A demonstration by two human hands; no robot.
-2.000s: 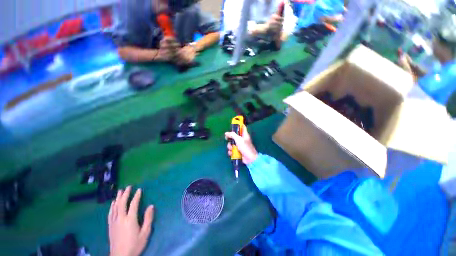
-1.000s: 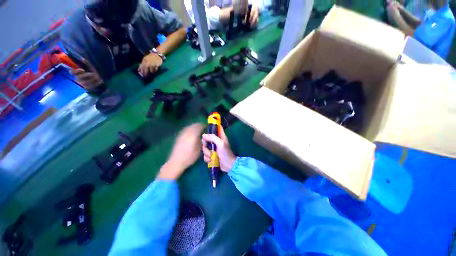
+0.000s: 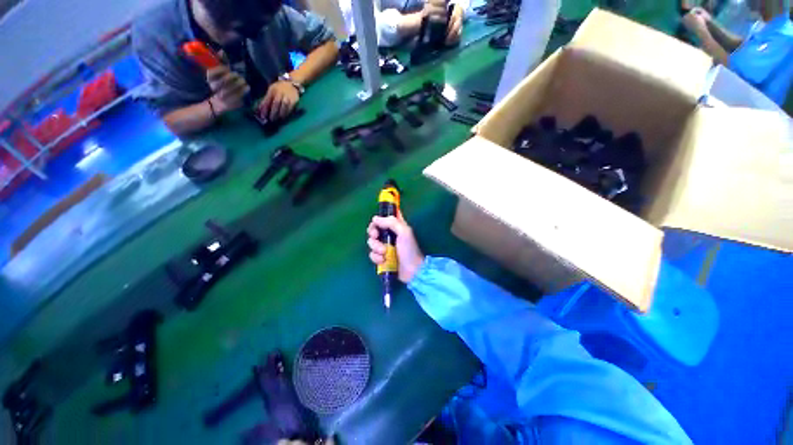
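Note:
My right hand (image 3: 393,247) is closed around the yellow-orange and black electric screwdriver (image 3: 388,209), its bit pointing down above the green surface. The round grey screw dish (image 3: 332,369) lies below it, with dark screws at its far side. A black bracket unit (image 3: 276,395) lies left of the dish at the bottom edge. Only a little skin, likely fingertips of my left hand (image 3: 304,441), shows at the bottom edge by this bracket; the rest is cut off, so its grip cannot be told.
An open carton (image 3: 556,228) with black parts stands at the right. More bracket units (image 3: 213,261) lie across the green belt (image 3: 287,235). A metal post (image 3: 365,48) stands at the far side. A person opposite holds a red-orange tool (image 3: 202,55); other people work farther back.
My left hand has gone from beside the screwdriver to the bottom edge. A black bracket now shows left of the dish. The screwdriver stays in my right hand. The view has shifted slightly.

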